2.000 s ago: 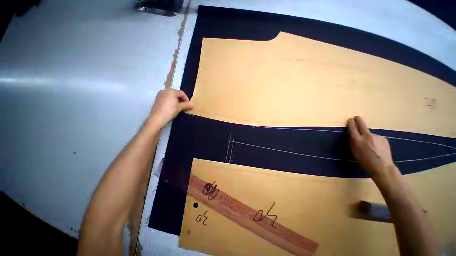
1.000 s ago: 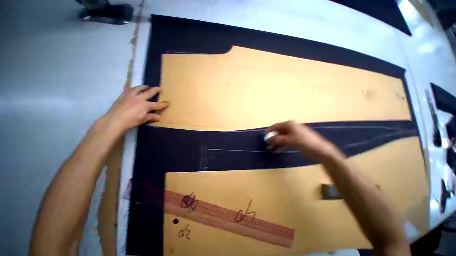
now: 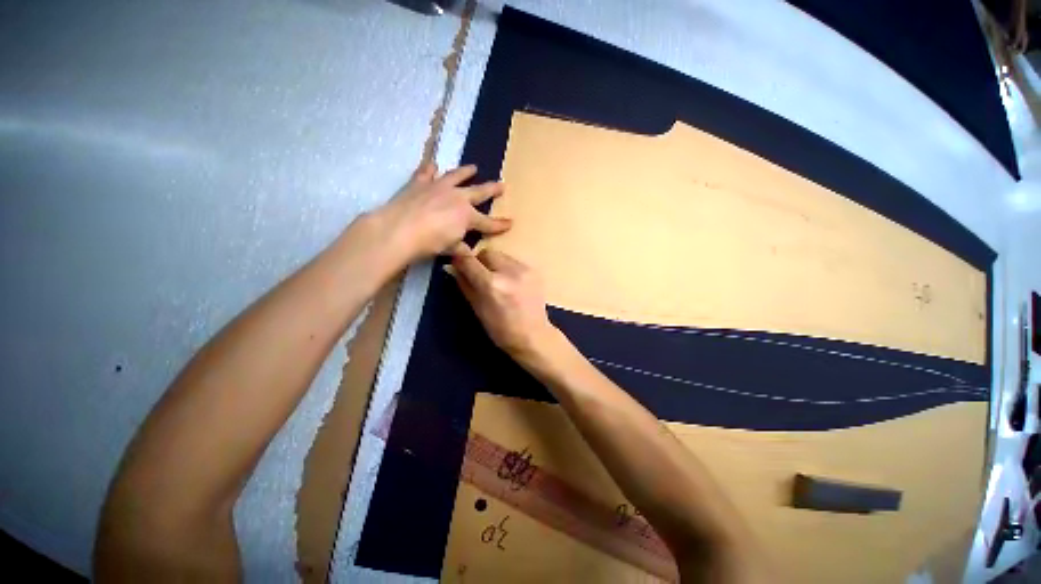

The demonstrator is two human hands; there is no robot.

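A tan trouser pattern piece (image 3: 731, 234) lies on the black fabric (image 3: 457, 388). My left hand (image 3: 440, 213) is spread at its left end, with fingertips on the card edge and the cloth. My right hand (image 3: 500, 291) is just below, at the lower left corner of the pattern, fingers pinched together. A small whitish bit of tailor's chalk (image 3: 450, 269) shows at its fingertips. Thin white chalk lines run on the black strip between this pattern and a second tan pattern piece (image 3: 731, 456) below.
A clear ruler with a reddish grid (image 3: 548, 502) lies across the lower pattern, partly under my right forearm. A grey metal weight (image 3: 846, 494) sits on that pattern. Dark tools (image 3: 1005, 530) lie at the right edge. More black cloth (image 3: 913, 57) is at the upper right.
My right hand has moved left along the pattern's lower edge to its left corner, near my left hand. My left hand stays at the left end. The camera view has shifted.
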